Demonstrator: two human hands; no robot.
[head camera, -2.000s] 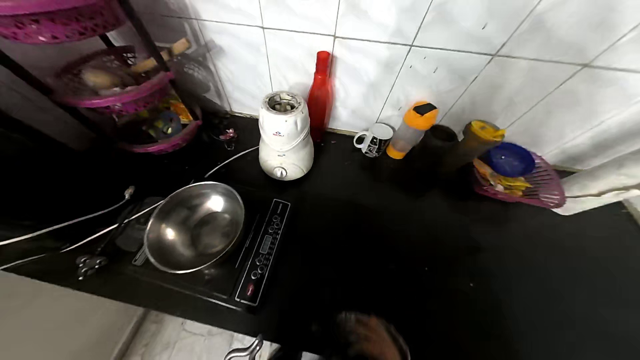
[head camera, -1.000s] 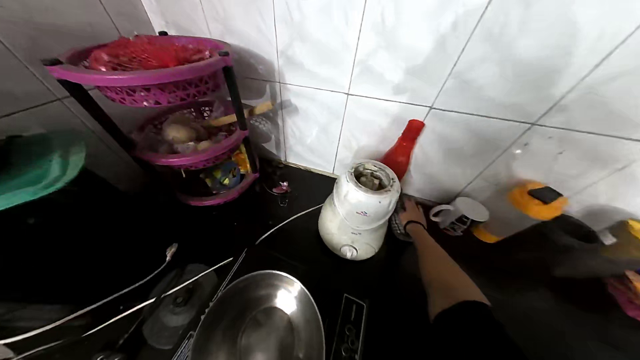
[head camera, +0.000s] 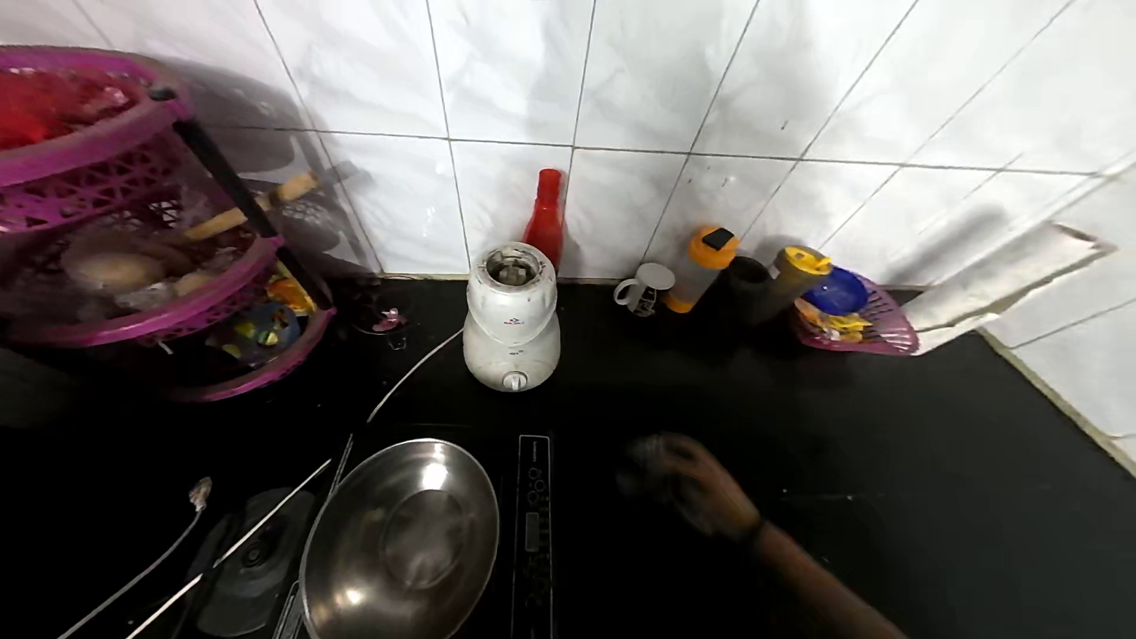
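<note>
My right hand (head camera: 697, 484), blurred by motion, is low over the black countertop (head camera: 887, 461), right of the induction cooktop's control strip (head camera: 532, 524). Under its fingers is a small grey thing (head camera: 650, 457), too blurred to tell whether it is a cloth or a scrubber. A wide steel bowl-shaped pan (head camera: 417, 541) rests on the cooktop. Behind the cooktop stands a white mixer-grinder base (head camera: 512, 328) with no jar on it, in front of a red bottle (head camera: 546, 222). My left hand is out of view.
Along the tiled wall stand a mug (head camera: 650, 288), an orange-capped bottle (head camera: 701, 271), a dark cup (head camera: 747, 284) and a yellow-lidded container (head camera: 792, 280). A pink basket (head camera: 892, 324) holds a blue bowl (head camera: 837, 293). At left are a tiered pink rack (head camera: 89, 333) and a white cable (head camera: 413, 373).
My right hand was beside the mixer base a second ago; it is now nearer the front, over the counter right of the cooktop. The view has swung left and partly back.
</note>
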